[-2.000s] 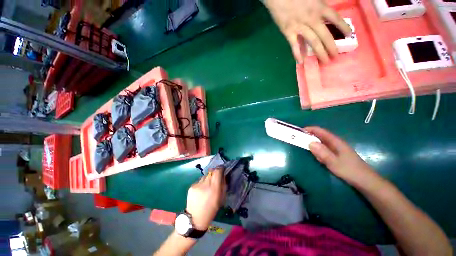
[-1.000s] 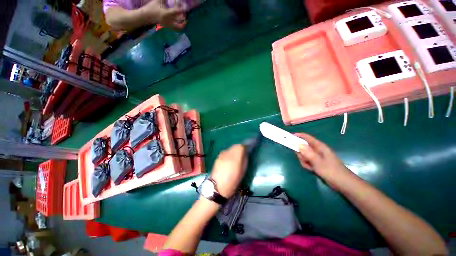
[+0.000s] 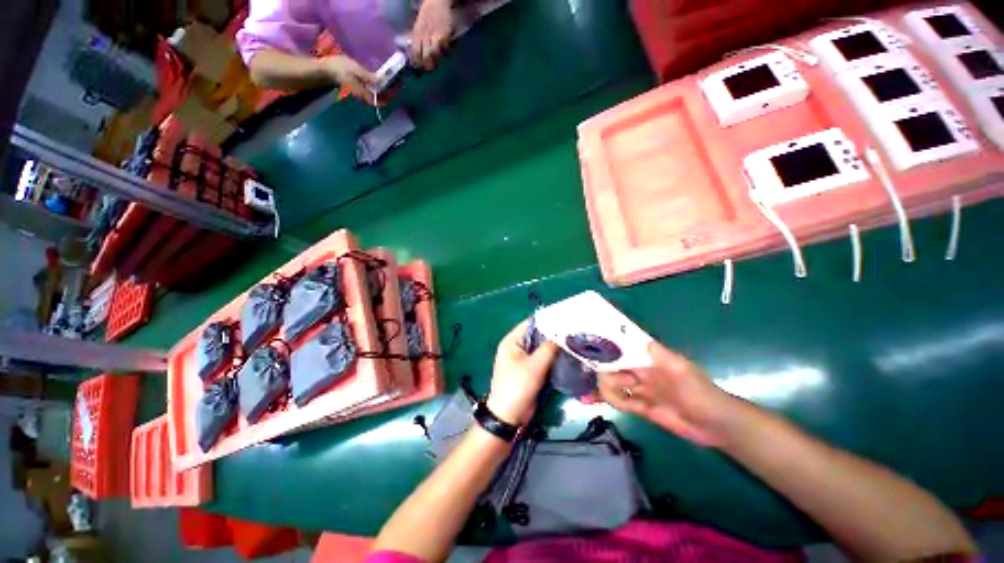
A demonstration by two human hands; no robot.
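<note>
A white device (image 3: 603,319) with a round dark part on its face is held in front of me. My right hand (image 3: 661,390) grips its lower right side. My left hand (image 3: 521,368) holds a grey drawstring pouch (image 3: 570,374) against the device's lower left side; the pouch is partly hidden. Flat grey pouches (image 3: 578,484) with black cords lie on the bench near my body. A pink tray (image 3: 650,264) at the right holds white devices with straps over its edge. A stacked pink tray (image 3: 380,379) at the left holds several filled grey pouches.
The green bench (image 3: 495,231) runs across the view. Opposite, a person (image 3: 319,44) in pink holds a small white device; a grey pouch (image 3: 384,136) lies nearby. Dark red trays (image 3: 727,28) stand behind the right tray. Red crates (image 3: 101,429) are at the far left.
The white device is turned to show its broad face. My left hand has brought a pouch to it. The opposite person's hands now hold a device. The view has shifted.
</note>
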